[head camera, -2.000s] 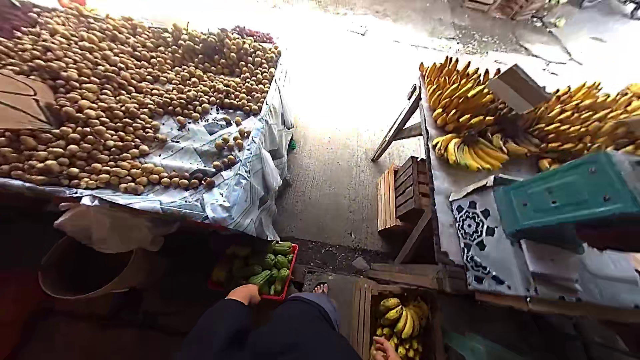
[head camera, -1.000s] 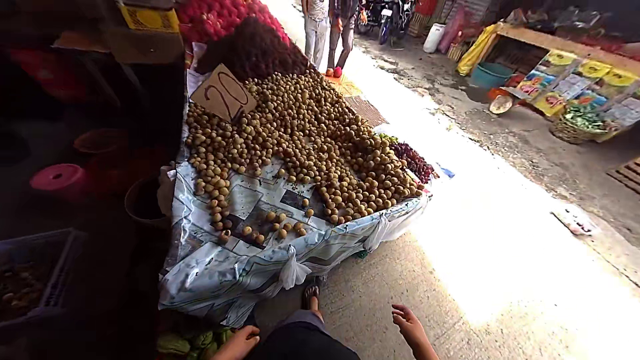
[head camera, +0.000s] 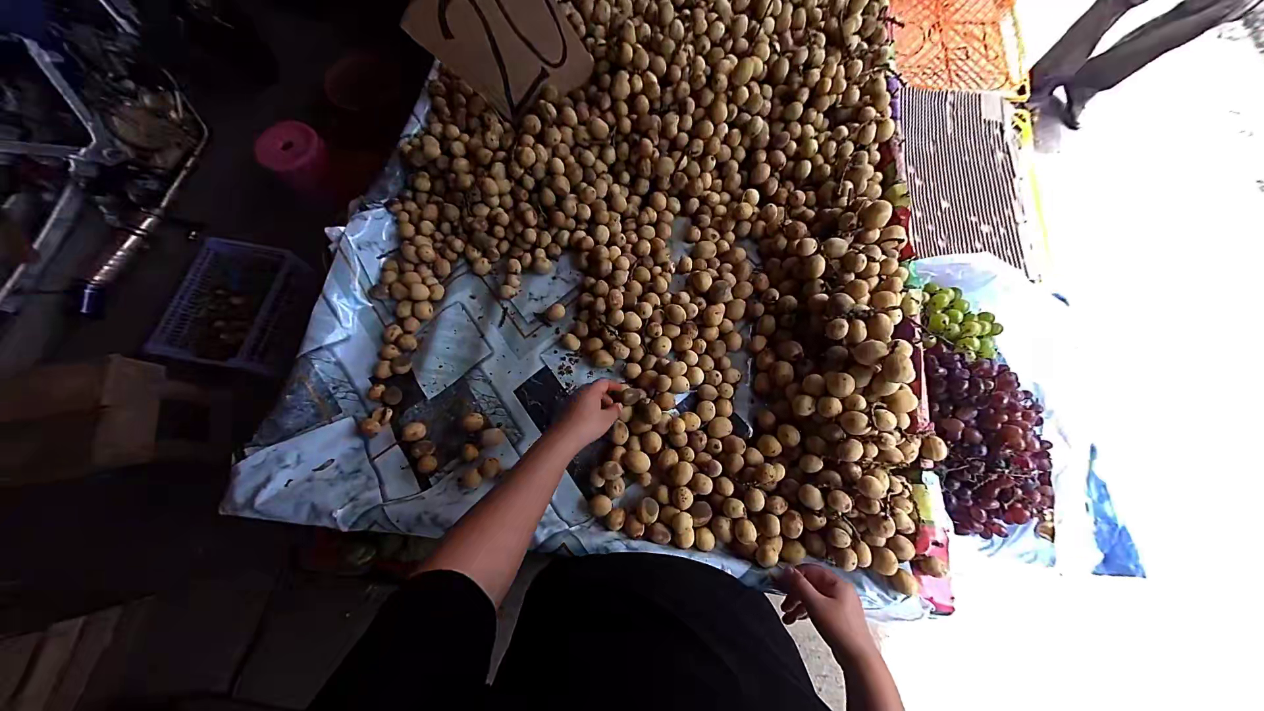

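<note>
Piled over the table are many round tan longkong-like fruits (head camera: 681, 286), lying on a pale patterned plastic sheet (head camera: 449, 346). My left hand (head camera: 590, 417) reaches over the sheet to the near left part of the pile, its fingertips at one brownish fruit (head camera: 628, 395); whether they grip it is not clear. At the table's near edge, beside the lowest fruits, is my right hand (head camera: 818, 598), its fingers bent and partly apart, with nothing visible in them. A cardboard sign (head camera: 504, 49) with handwriting stands in the pile at the top.
Red grapes (head camera: 990, 444) and green grapes (head camera: 958, 321) lie along the right side. On the dark floor at left are a purple plastic crate (head camera: 227, 306), a pink stool (head camera: 291, 150), a cardboard box (head camera: 79, 415) and motorcycle parts (head camera: 138, 138). A person's legs (head camera: 1106, 54) show at top right.
The view has swung and moved close over the fruit table. My left hand, low by the table's near edge one second ago, is now at the fruits. My right hand is now at the table edge.
</note>
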